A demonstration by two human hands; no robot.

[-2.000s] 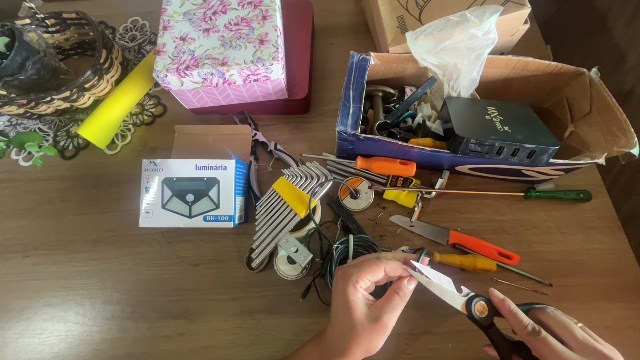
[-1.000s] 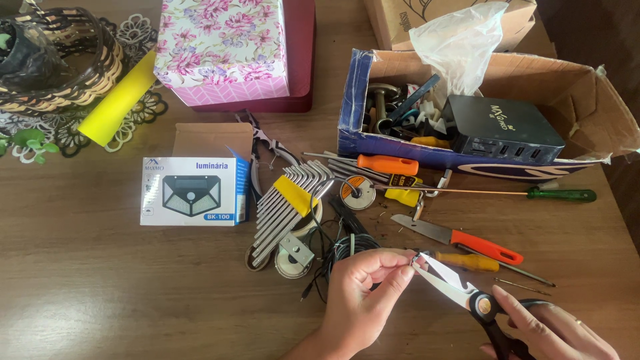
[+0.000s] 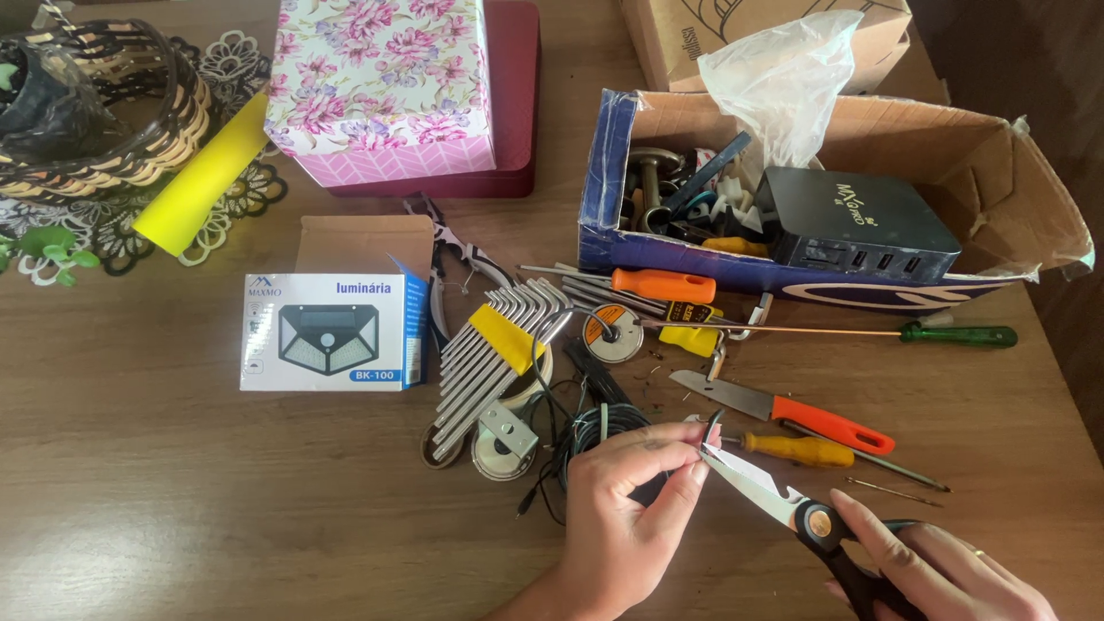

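Note:
My left hand [image 3: 634, 509] pinches a short piece of dark cable [image 3: 711, 424] between thumb and fingertips. My right hand [image 3: 931, 565] holds black-handled scissors [image 3: 819, 522], their blade tips at the left fingertips, touching or very near the cable. A coil of black cable [image 3: 591, 431] lies just behind my left hand, partly hidden by it. Beyond the scissors are a yellow-handled screwdriver [image 3: 798, 449] and a knife with an orange handle [image 3: 832, 424]. A fan of hex keys in a yellow holder [image 3: 507, 339] lies left of the coil, beside a round part with a metal bracket [image 3: 507, 431].
A blue cardboard box [image 3: 690, 274] of tools holds a black media box [image 3: 862, 216]. A green-handled screwdriver [image 3: 957, 335] lies before it. Pliers [image 3: 466, 250], a lamp carton [image 3: 328, 332], a floral box [image 3: 379, 78], a woven basket [image 3: 172, 138] and a yellow sheet [image 3: 203, 181] are farther left.
The cable end at my left fingertips now stands up more visibly, and the scissor blades look closer together. Both hands stay in nearly the same place.

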